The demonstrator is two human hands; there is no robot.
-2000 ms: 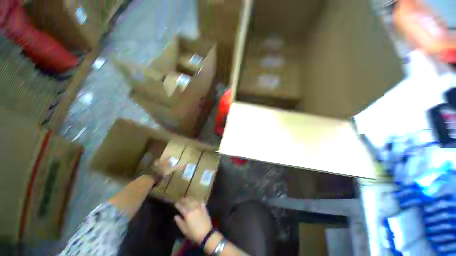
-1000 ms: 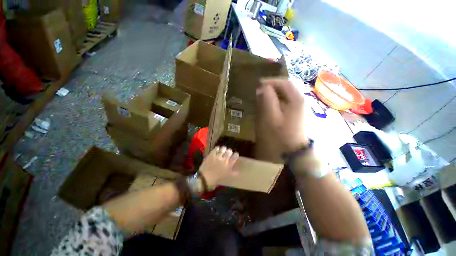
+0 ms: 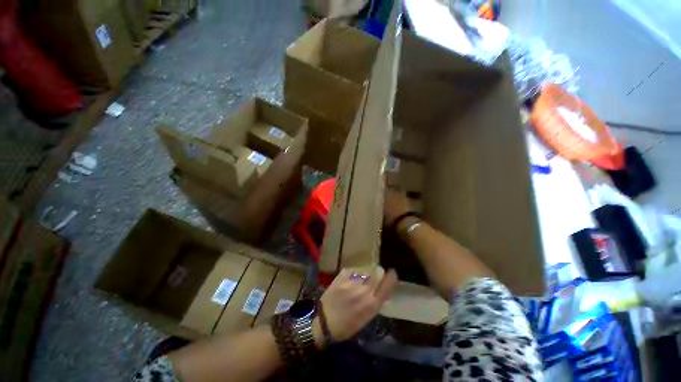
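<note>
A tall open carton (image 3: 470, 149) stands ahead of me, leaning towards the table. My left hand (image 3: 357, 300) grips the near lower edge of its left side, with a watch and bracelets on the wrist. My right arm reaches into the carton, and my right hand (image 3: 397, 204) is at the labelled inner cartons (image 3: 405, 173) at its bottom left. The fingers of my right hand are partly hidden, so I cannot tell whether they hold anything. A near flap (image 3: 411, 304) hangs between my forearms.
A low master carton (image 3: 142, 257) holds several closed inner cartons (image 3: 250, 298) at lower left. Another open carton (image 3: 254, 201) and a brown carton (image 3: 325, 93) stand beyond. A red stool-like thing (image 3: 319, 216) is behind. The table has an orange basket (image 3: 571, 127), a black box (image 3: 597, 250) and blue-white boxes (image 3: 582, 336).
My right hand has gone from above the tall carton down into it. My left hand has moved from the flap to the carton's near left edge. The carton shows further right and larger.
</note>
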